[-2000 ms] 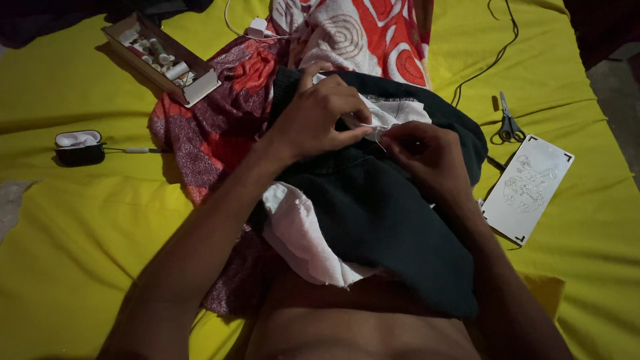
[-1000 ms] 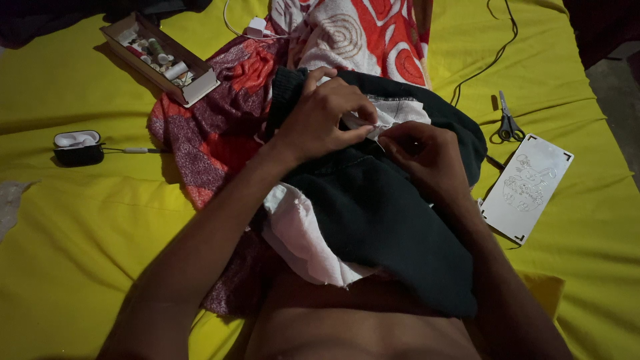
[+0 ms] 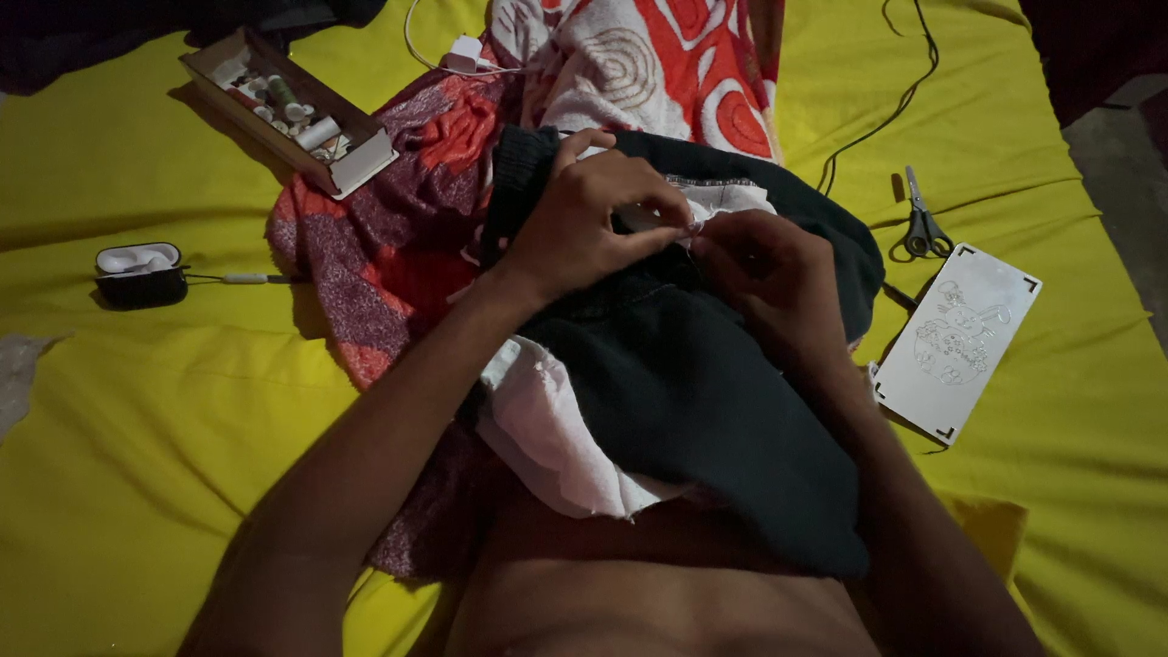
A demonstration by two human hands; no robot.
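Observation:
A dark garment (image 3: 675,374) lies across my lap, its ribbed edge at the upper left. White lining fabric (image 3: 730,195) with a stitched seam shows between my hands, and a pale pink-white cloth piece (image 3: 566,438) hangs out at the lower left. My left hand (image 3: 607,210) pinches the white fabric's edge between thumb and index finger, other fingers resting on the garment. Close against it, my right hand (image 3: 771,274) pinches the same edge with its fingertips. Whether a needle is between the fingers cannot be told; a thin thread seems to show there.
An open box (image 3: 365,164) of thread spools stands at the upper left, near a white charger plug (image 3: 464,55). An earbud case (image 3: 141,276) lies left. Scissors (image 3: 923,224) and a white panel with a line drawing (image 3: 958,342) lie right. A patterned blanket (image 3: 620,78) is beneath the garment.

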